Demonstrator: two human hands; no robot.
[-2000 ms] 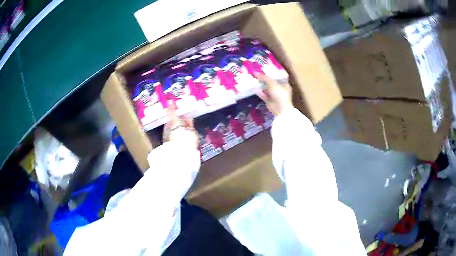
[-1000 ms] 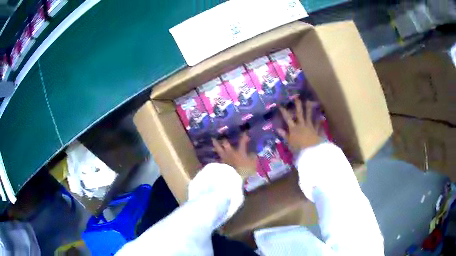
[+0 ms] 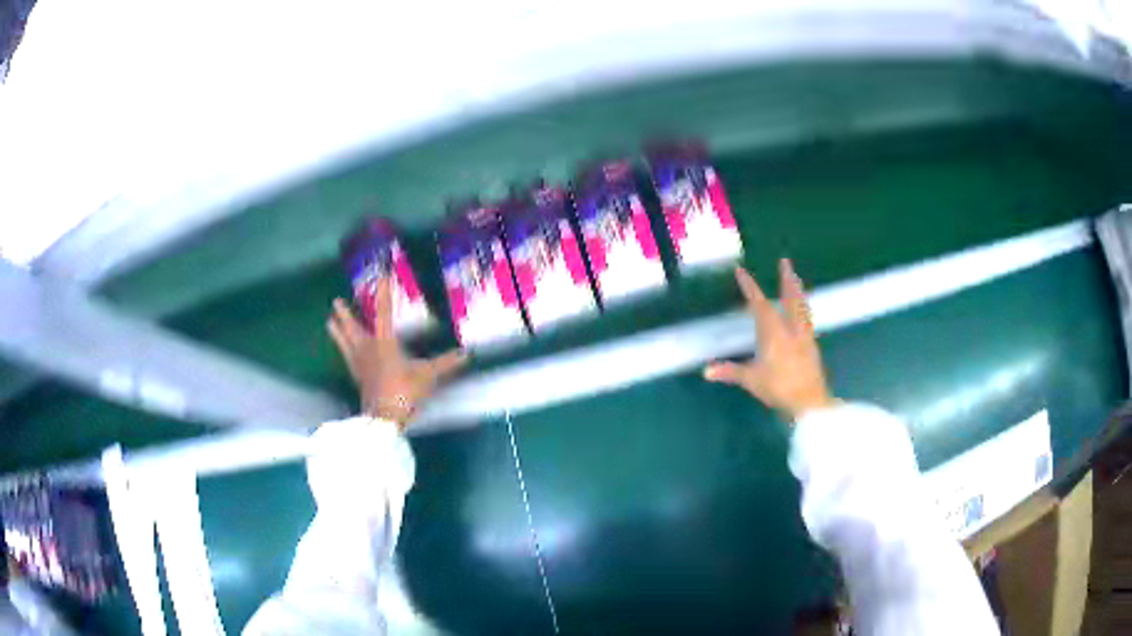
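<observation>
Several pink and dark purple retail boxes (image 3: 546, 261) lie in a slanting row on the green conveyor belt (image 3: 857, 186), beyond the white side rail. The leftmost box (image 3: 387, 276) stands a little apart from the others. My left hand (image 3: 387, 360) is spread over the near end of that leftmost box; whether it presses on it I cannot tell. My right hand (image 3: 780, 345) is open and empty over the rail, just nearer than the right end of the row, with fingers apart.
The white side rail (image 3: 608, 373) runs between belt and glossy green bench top (image 3: 646, 497). A white label sheet (image 3: 999, 472) lies by the carton (image 3: 1028, 547) at lower right. A bright overhead shelf (image 3: 372, 87) spans the top; a pale support (image 3: 174, 354) crosses left.
The view has swung from the carton to the belt. Both hands have left the boxes inside the carton and now reach out over the rail at another row of boxes.
</observation>
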